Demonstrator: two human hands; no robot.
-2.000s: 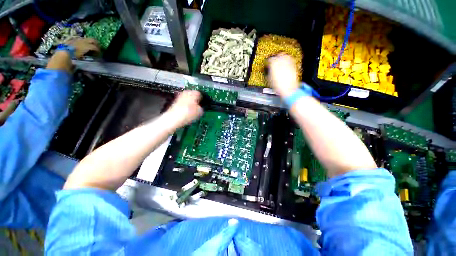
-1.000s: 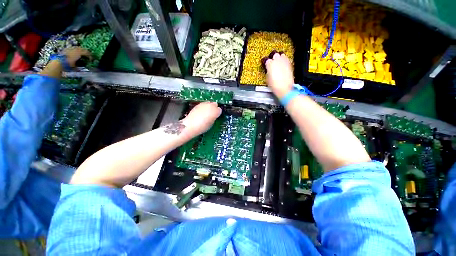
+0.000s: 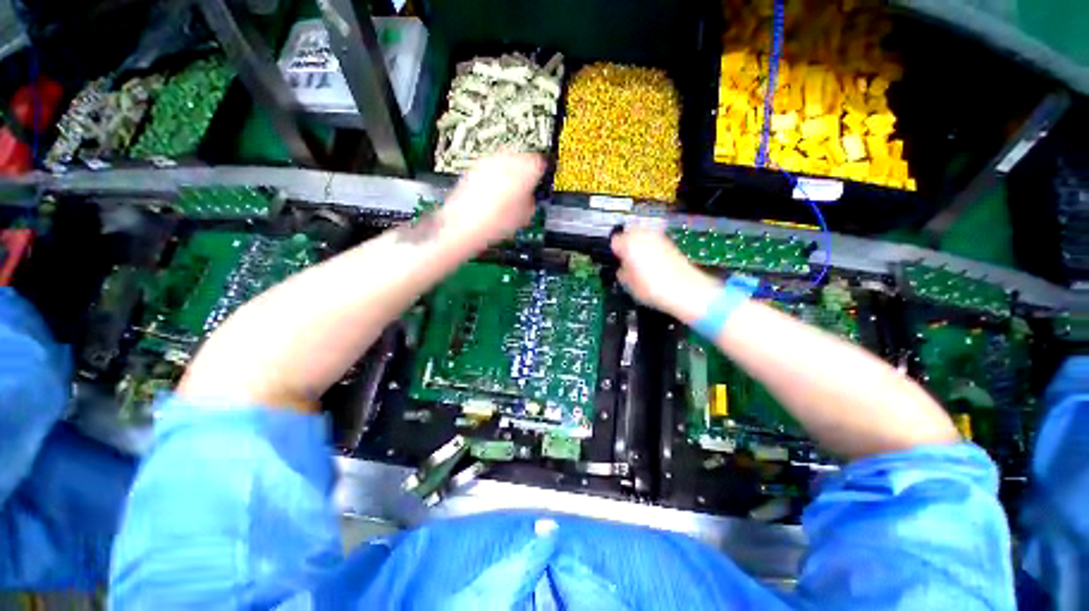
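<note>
A large green circuit board (image 3: 490,334) lies in a black pallet (image 3: 627,406) in front of me. My left hand (image 3: 496,209) is over the far rail, at the front edge of the bin of pale components (image 3: 496,107); its fingertips are blurred and I cannot tell if it holds anything. My right hand (image 3: 651,269) is above the far right corner of the pallet, fingers bent together with dark fingertips; whether a part is between them cannot be told. A light blue band (image 3: 725,306) is on my right wrist. Small yellow components (image 3: 621,131) fill the middle bin.
Large yellow components (image 3: 812,102) fill the right bin. A coiled blue cord (image 3: 771,84) hangs before it. More boards in pallets stand left (image 3: 227,287) and right (image 3: 764,382). Metal uprights (image 3: 364,90) and a clear plastic box (image 3: 346,72) are behind the rail. Blue sleeves show at both sides.
My right hand has come back from the small yellow components to the pallet's far edge. My left hand has moved from the board to the pale components' bin. Another board now stands at left.
</note>
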